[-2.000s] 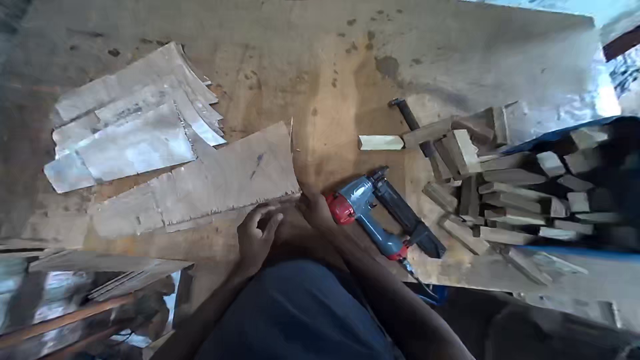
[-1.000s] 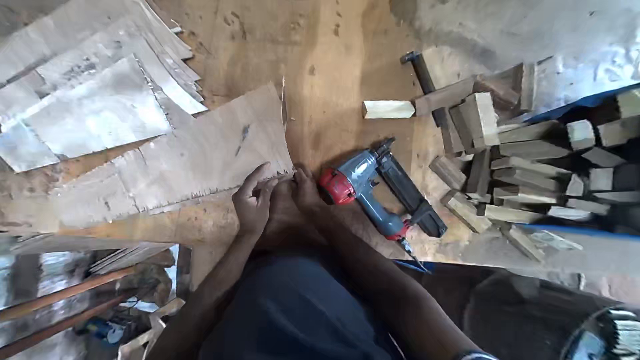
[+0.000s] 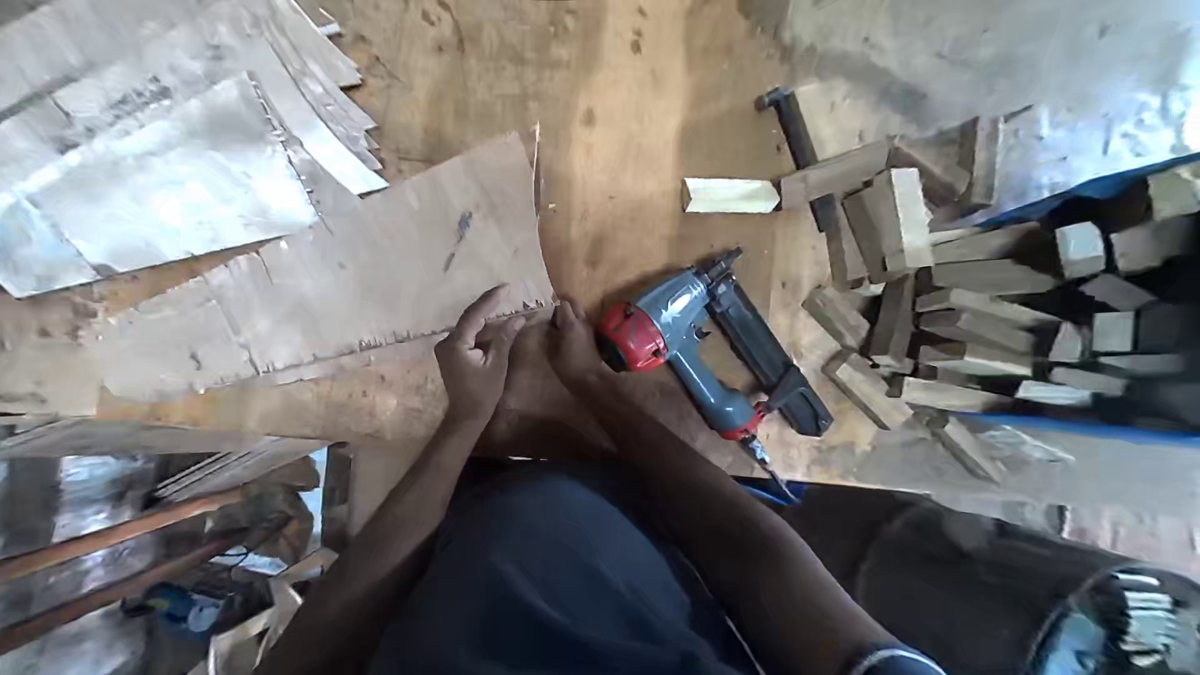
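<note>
A curved thin plywood sheet (image 3: 394,253) with rough edges lies flat on the wooden workbench (image 3: 619,141). My left hand (image 3: 476,352) is at its near edge, close to the right corner, thumb and index finger bent toward each other. My right hand (image 3: 574,342) touches the sheet's near right corner with curled fingers. Whether either hand pinches the edge cannot be told. Just right of my right hand lies a grey and red pneumatic nailer (image 3: 680,323), its black magazine pointing down right. A small pale wood block (image 3: 731,195) lies beyond it.
More thin sheets (image 3: 169,178) are stacked at the upper left. A hammer (image 3: 797,141) lies partly beneath a pile of wood blocks (image 3: 984,319), some on blue-edged material. An air hose (image 3: 773,483) runs from the nailer. A dark drum (image 3: 975,562) stands at the lower right.
The view has moved closer to the bench. Both hands stay at the sheet's near right corner; the fingers of my left hand have shifted slightly. The nailer and blocks have not moved.
</note>
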